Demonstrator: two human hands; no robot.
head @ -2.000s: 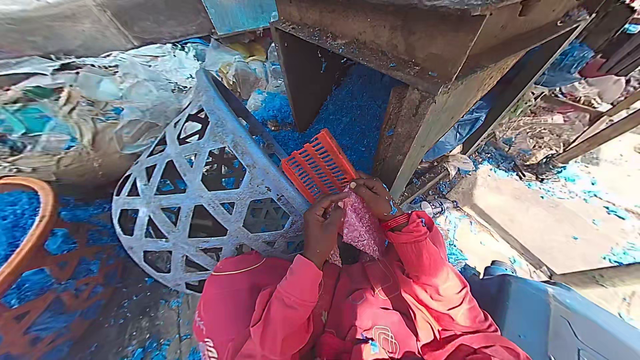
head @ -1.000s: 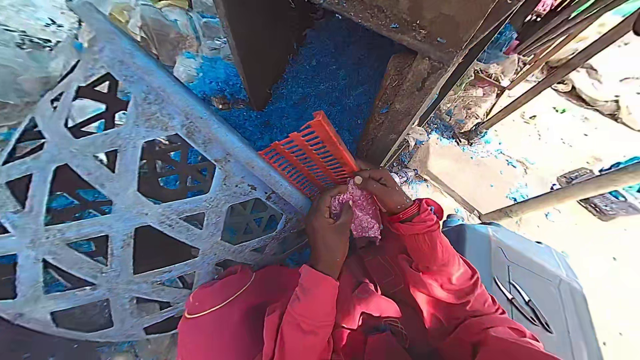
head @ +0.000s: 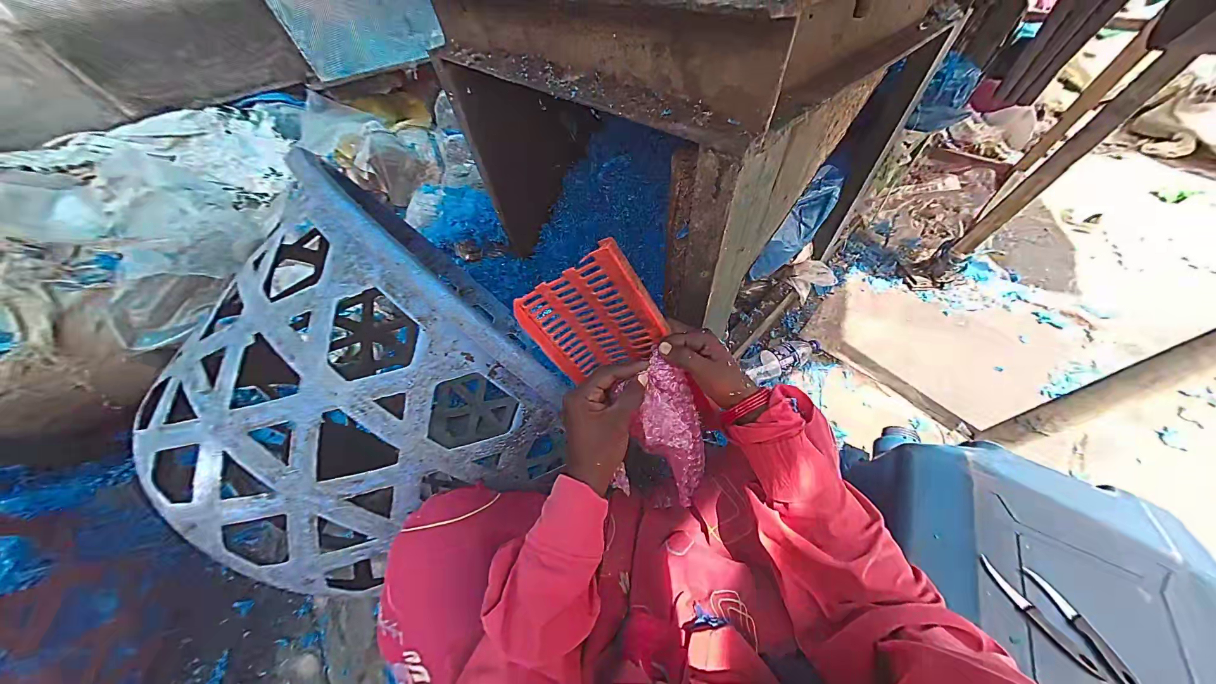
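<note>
My left hand (head: 600, 418) and my right hand (head: 708, 366) meet over my lap, their fingers pinching the top of a pink, textured plastic piece (head: 673, 423) that hangs down between them. An orange slotted plastic crate or basket piece (head: 594, 309) stands tilted just beyond my fingers; its right corner touches or lies behind my right hand, and I cannot tell if it is held. To the left leans a large grey-blue plastic basket (head: 318, 446) with wide lattice openings, tipped on its side. My fingertips partly hide the upper edge of the pink piece.
A rusty metal machine frame (head: 617, 71) stands ahead, with blue plastic shreds (head: 617, 199) under it. Clear plastic waste (head: 142, 218) lies at the left. On my right is a blue plastic jerrycan (head: 959, 513) bearing metal blades or scissors (head: 1054, 617). A plastic bottle (head: 779, 361) lies beyond my right wrist.
The view has shifted between frames. My hands stay close together at the pink piece, beside the orange slotted piece.
</note>
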